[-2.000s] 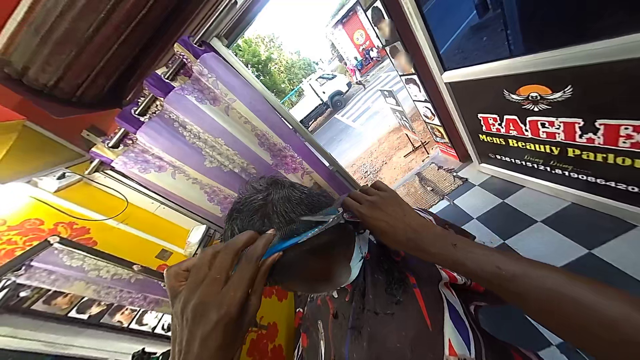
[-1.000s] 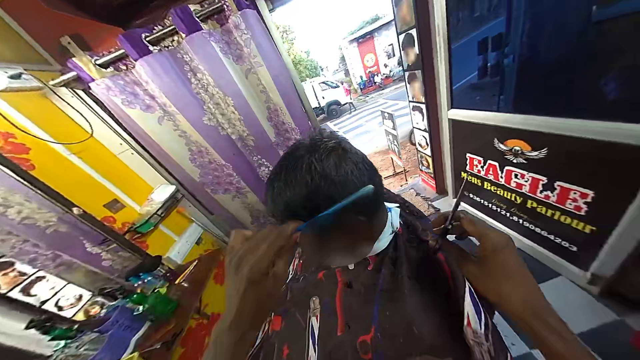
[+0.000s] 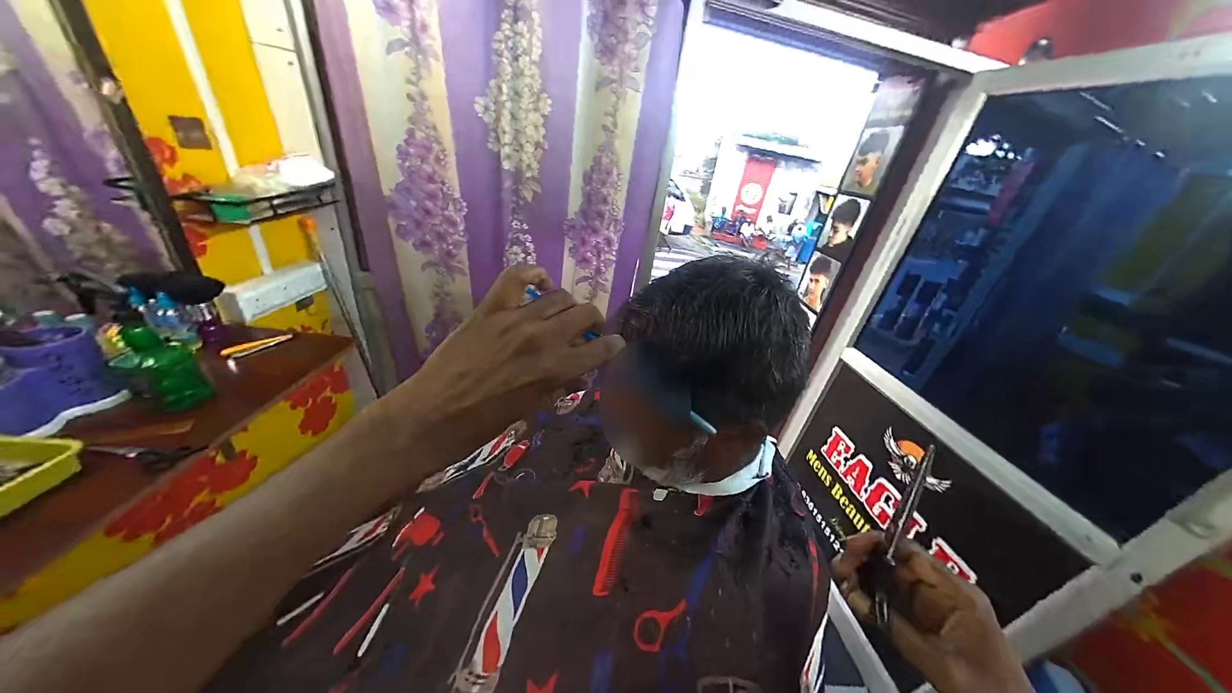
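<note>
My left hand holds a blue comb in front of the forehead of a seated person, whose short dark hair has some grey. Part of the comb is hidden by my fingers, and part blurs across the face. At the lower right, beside the person's shoulder, my right hand grips scissors with the blades pointing up. A dark barber's cape printed with combs, scissors and poles covers the person's body, with a white neck strip at the collar.
On the left, a wooden counter carries a green spray bottle, purple baskets, a yellow tray and another pair of scissors. Behind the person hang purple floral curtains. A glass door stands on the right.
The scissors were at the person's hair two seconds ago; my right hand now holds them away at the lower right. The comb remains in my left hand. The view has turned strongly.
</note>
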